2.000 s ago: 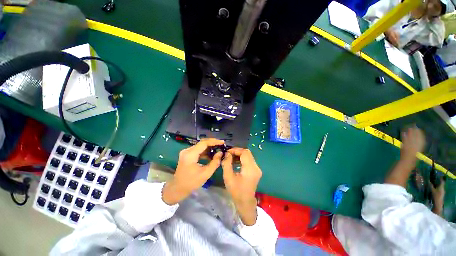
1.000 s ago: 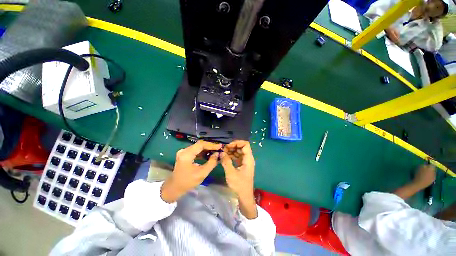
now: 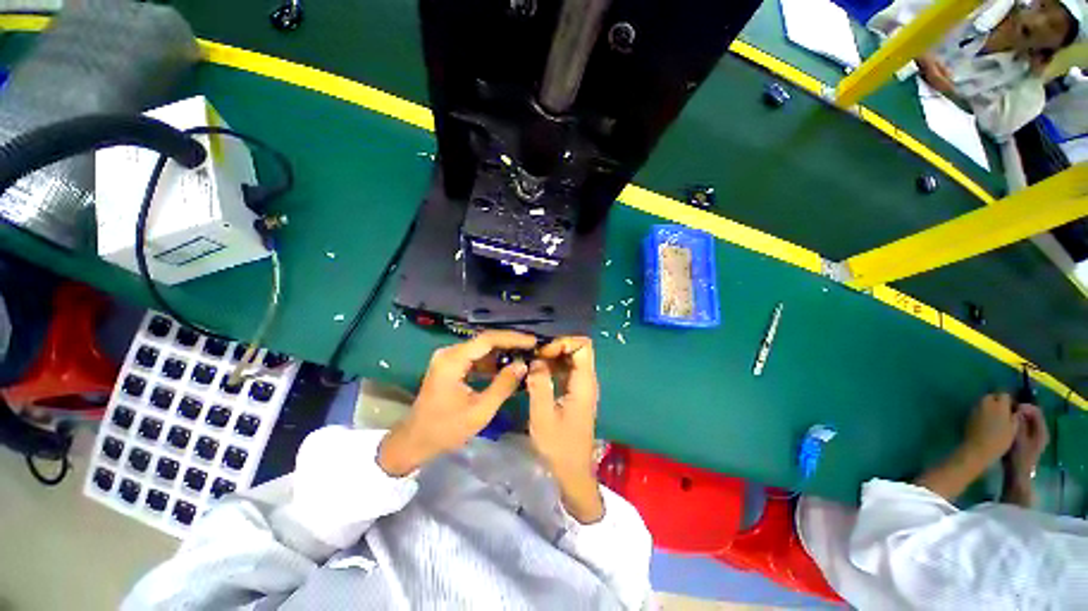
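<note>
My left hand and my right hand meet at the bench's front edge, just in front of the black press. Their fingertips hold a small black unit between them. The fingers hide most of the unit, so its details cannot be told. The press fixture has pale bits scattered on its top. The press base shows a small red light near its front edge.
A blue bin with pale pieces and a thin silvery stick lie right of the press. A blue item lies farther right. A compartment tray of black units is lower left, a white box left. Another person's hands are at right.
My hands stay together on the unit, with small finger shifts and the right hand slightly farther left. Black units on the line have moved right. The neighbour's hands have come together.
</note>
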